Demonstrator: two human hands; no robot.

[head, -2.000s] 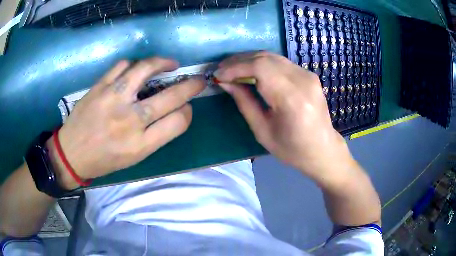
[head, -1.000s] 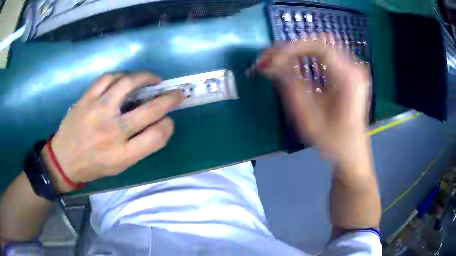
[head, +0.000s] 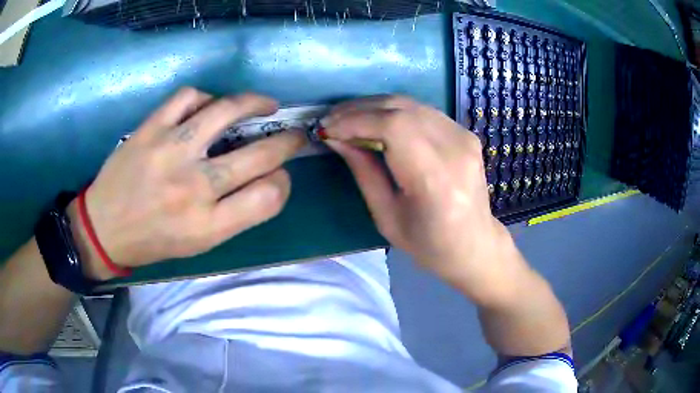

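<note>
A narrow pale strip lies on the green bench, mostly hidden under both hands. My left hand lies over its left part, fingers spread along it and pressing it down. My right hand pinches a thin hand tool with a red tip and brass-yellow shaft. The red tip is at the right part of the strip, beside my left fingertips. Whether a small component is at the tip cannot be told. A black component tray with rows of shiny parts lies to the right of my right hand.
A black ribbed stack of trays stands at the far right. Dark stacked strips with fine wires sticking out lie along the top edge. The green bench ends in front of the wearer's pale clothing. A grey floor with yellow lines shows at lower right.
One second ago my right hand was blurred over the tray's left part, and the strip's right end showed. Now my right hand is back at the strip, covering that end.
</note>
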